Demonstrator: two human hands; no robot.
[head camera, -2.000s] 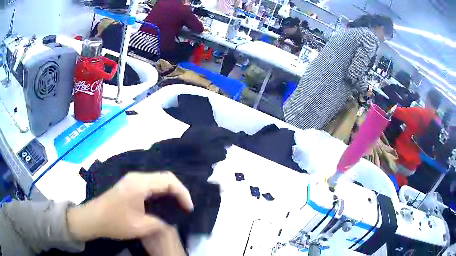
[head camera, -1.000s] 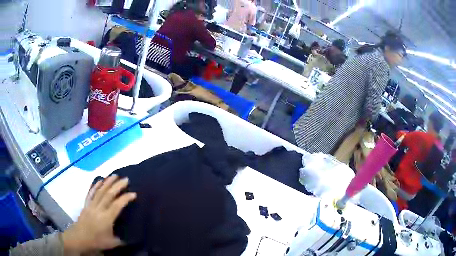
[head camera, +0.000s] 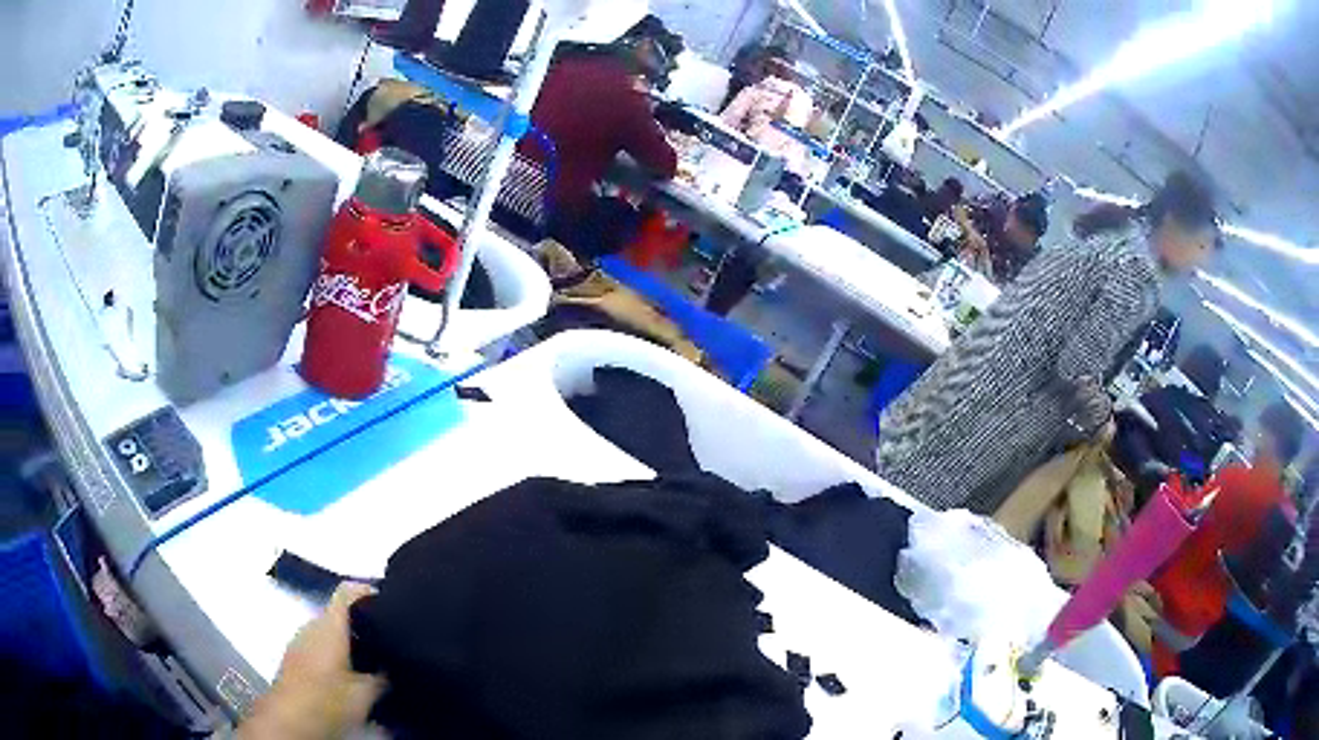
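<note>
A large black fabric piece (head camera: 579, 614) lies bunched on the white sewing table (head camera: 217, 578). My left hand (head camera: 326, 672) is at its left edge near the bottom of the picture, with the fingertips hidden by the cloth; it grips that edge. A short black strip (head camera: 304, 575) sticks out on the table beyond my fingers. My right hand is not in view. Small black squares (head camera: 829, 684) lie to the right of the fabric. The white sewing machine head (head camera: 998, 694) is cut off at the bottom right.
A red bottle (head camera: 357, 289) and a grey motor housing (head camera: 246, 268) stand at the left. Black cut pieces (head camera: 854, 542) and a white plastic bag (head camera: 962, 578) lie in the trough behind. A pink cylinder (head camera: 1128, 564) rises above the machine. A person in a patterned coat (head camera: 1027, 376) stands beyond.
My left hand has gone from lying spread on the fabric to holding its left edge. The fabric is more bunched. The view has shifted, so the machine head sits lower and farther right.
</note>
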